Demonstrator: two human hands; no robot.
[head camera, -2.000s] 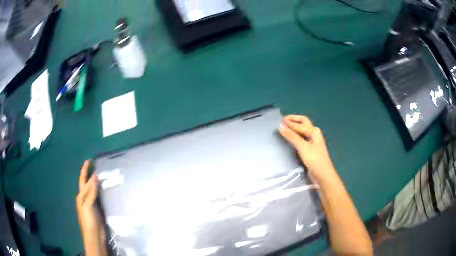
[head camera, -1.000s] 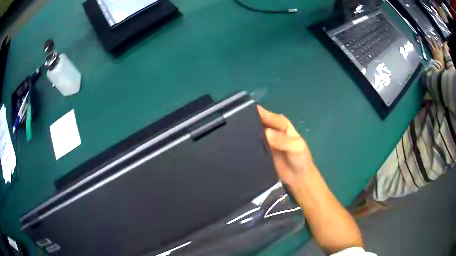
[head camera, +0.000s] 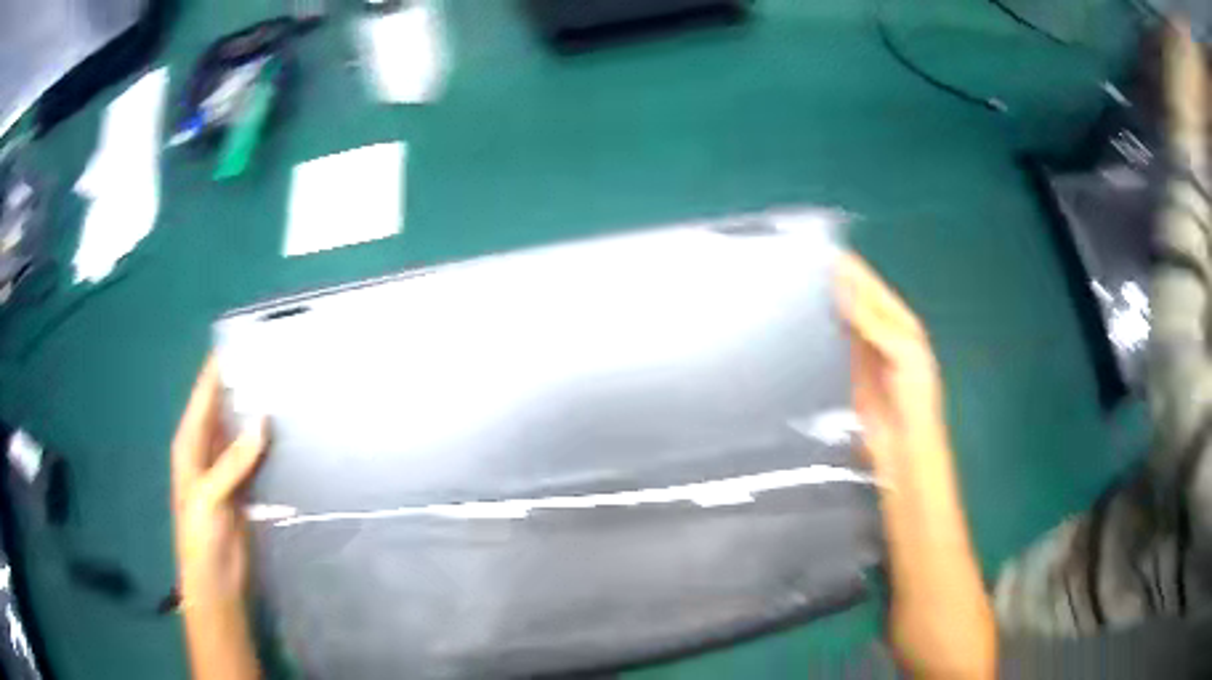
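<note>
A closed laptop (head camera: 532, 385) with a shiny grey surface fills the lower middle of the view, partly covered by clear protective film (head camera: 558, 571) over its near part. My left hand (head camera: 213, 492) holds its left edge, with the thumb on top. My right hand (head camera: 897, 385) holds its right edge near the far corner. The fingers under the laptop are hidden. The picture is blurred, and I cannot tell whether the laptop touches the bench.
Green bench (head camera: 638, 146). White square paper (head camera: 346, 197), white bottle (head camera: 403, 56), pen tray (head camera: 239, 100) and printed sheets (head camera: 122, 173) lie at the far left. A black pad (head camera: 638, 16) is at the back. Another person's striped sleeve (head camera: 1176, 359) reaches over a second laptop (head camera: 1110, 253) at right.
The laptop has turned from its dark side with the hinge strips to a shiny grey side. My left hand has come into view on its left edge. The other person's arm now reaches forward.
</note>
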